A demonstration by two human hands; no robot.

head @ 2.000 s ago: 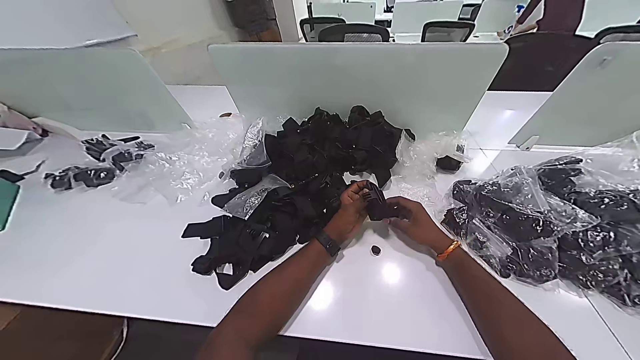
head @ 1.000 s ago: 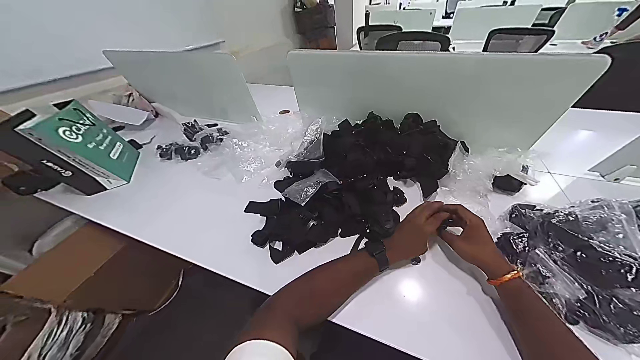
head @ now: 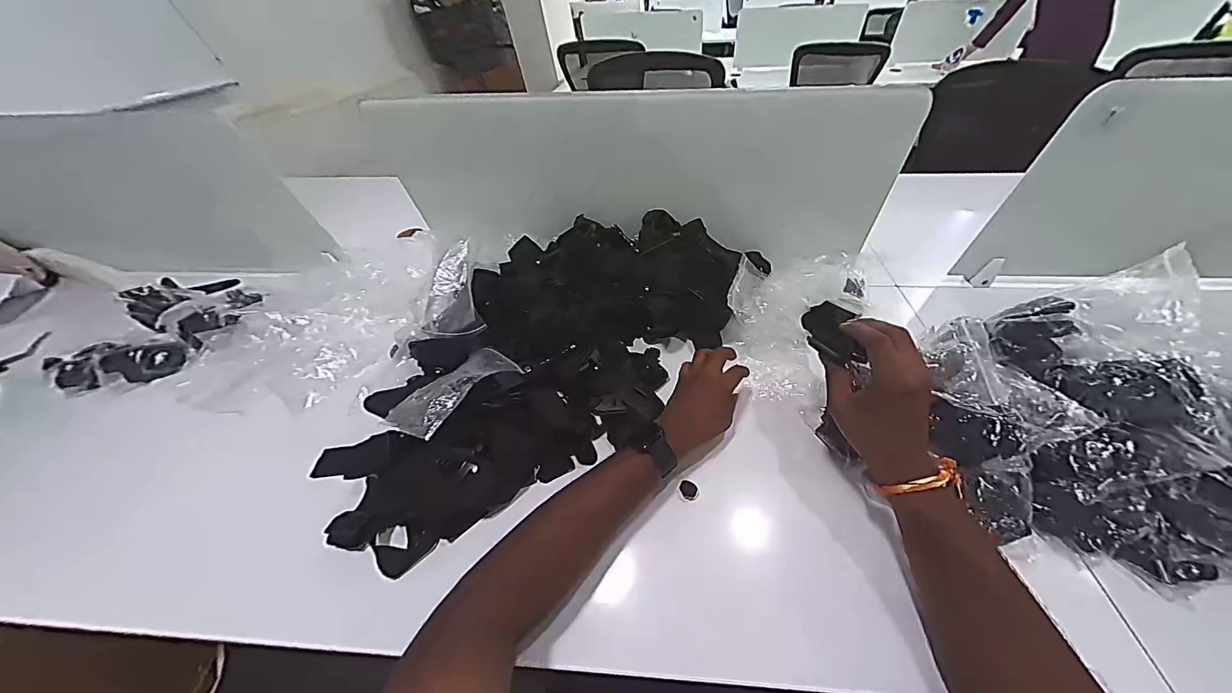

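A large heap of black fabric straps point(head: 606, 289) lies on the white table. My left hand point(head: 701, 402) is at the heap's right edge, fingers bent near a black piece; whether it grips anything is unclear. My right hand point(head: 884, 385) holds a folded black strap piece point(head: 832, 330) between thumb and fingers, beside the clear plastic bags on the right. A small round black piece point(head: 688, 490) rests on the table below my left wrist. Clear plastic bags with black items point(head: 1126, 423) lie right of my right hand.
Crumpled clear plastic point(head: 318, 327) and wrapped black items point(head: 120, 364) lie to the left. More clear plastic point(head: 784, 308) is between the heap and my right hand. A frosted partition point(head: 635, 164) stands behind the heap. Beyond are office chairs and a person point(head: 1068, 34) at another desk.
My hands were together over a black piece; now they are apart, my right hand farther right with a black piece and my left at the heap. The view has swung right.
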